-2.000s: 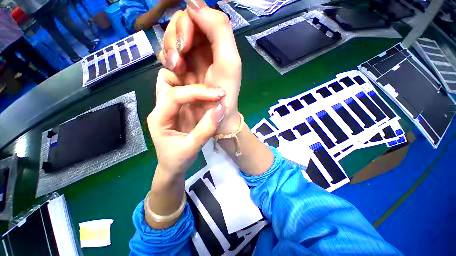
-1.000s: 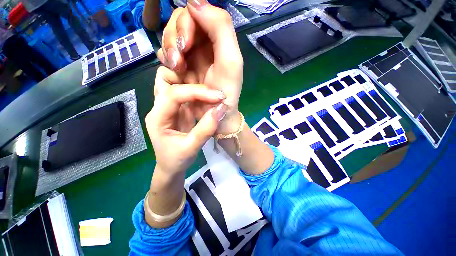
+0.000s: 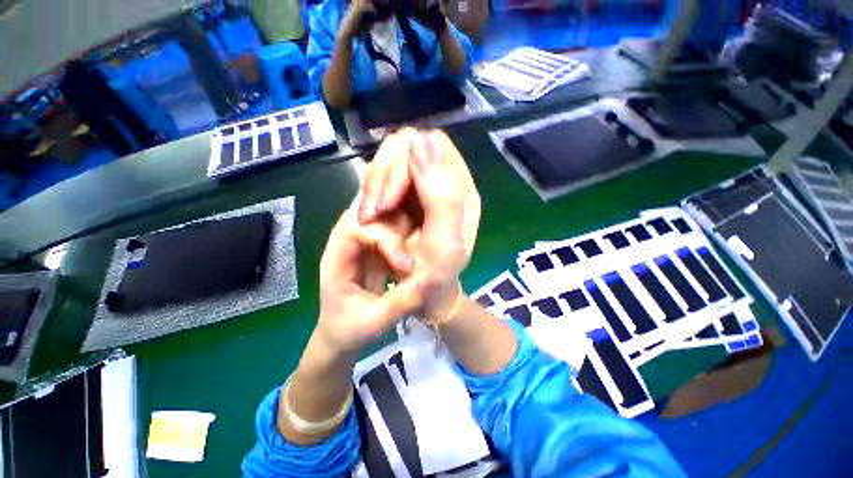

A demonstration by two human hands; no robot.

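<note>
My left hand (image 3: 360,285) is raised in the middle, its thumb and index finger curled towards each other against the base of my right hand (image 3: 426,191). The right hand's fingers are bent and bunched above it. No held thing shows; the fingertips partly hide each other. Below my wrists lie a die-cut adhesive sheet with black strips (image 3: 391,420) and a plain white release liner (image 3: 444,401) over it, partly hidden by my forearms. More die-cut sheets (image 3: 645,297) with black strips and blue ends lie to the right.
Black device units on foam lie at left (image 3: 196,261) and back right (image 3: 575,149). Large die-cut sheets stand at far right (image 3: 781,252) and lower left (image 3: 56,429). A small yellowish paper (image 3: 178,435) lies at left. A person in blue (image 3: 426,56) is across the line.
The view has tilted up, so the table things sit lower and the person across shows more. My hands appear lower in the picture and closer together, with the fingers more bunched.
</note>
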